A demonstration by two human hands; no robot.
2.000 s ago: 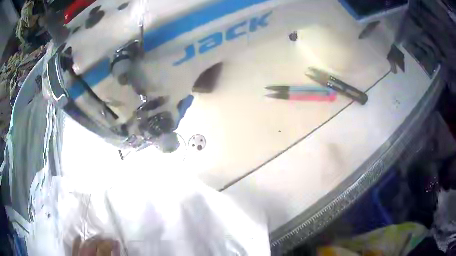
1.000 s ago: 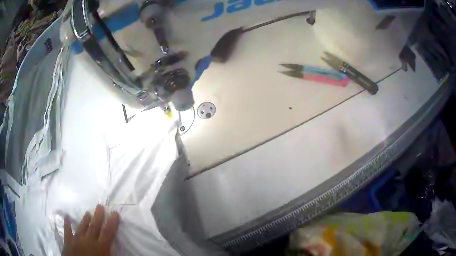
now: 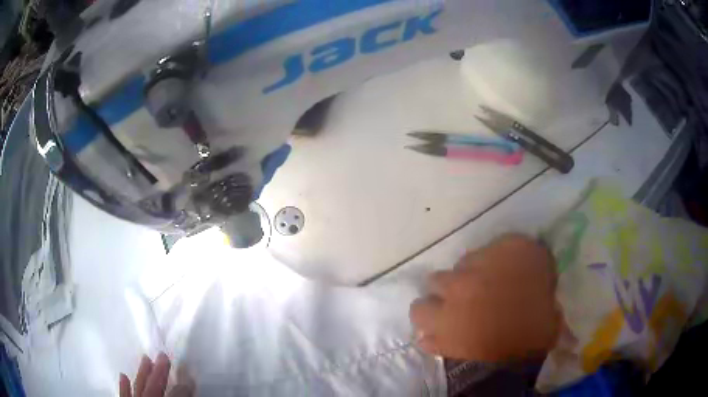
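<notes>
White fabric (image 3: 287, 333) spreads from under the machine's needle area across the front of the bed, with a seam line towards its right part. My left hand (image 3: 155, 380) is at the bottom left, cut off by the frame edge, its fingers apart on the fabric. My right hand (image 3: 489, 302), in a patterned sleeve cover (image 3: 621, 287), is blurred, with curled fingers holding the fabric's right edge. The tension assembly (image 3: 225, 194) sits low on the machine head (image 3: 349, 39). Glare hides the needle and presser foot.
Pink and blue snips (image 3: 470, 147) and black snips (image 3: 528, 139) lie crossed on the bed, beyond my right hand. A round disc (image 3: 289, 221) is set in the bed right of the needle area. A dark blue-edged panel (image 3: 609, 9) is at the top right.
My right hand has come into view from the lower right. The fabric now reaches further right across the front. My left hand shows lower. The camera view has shifted.
</notes>
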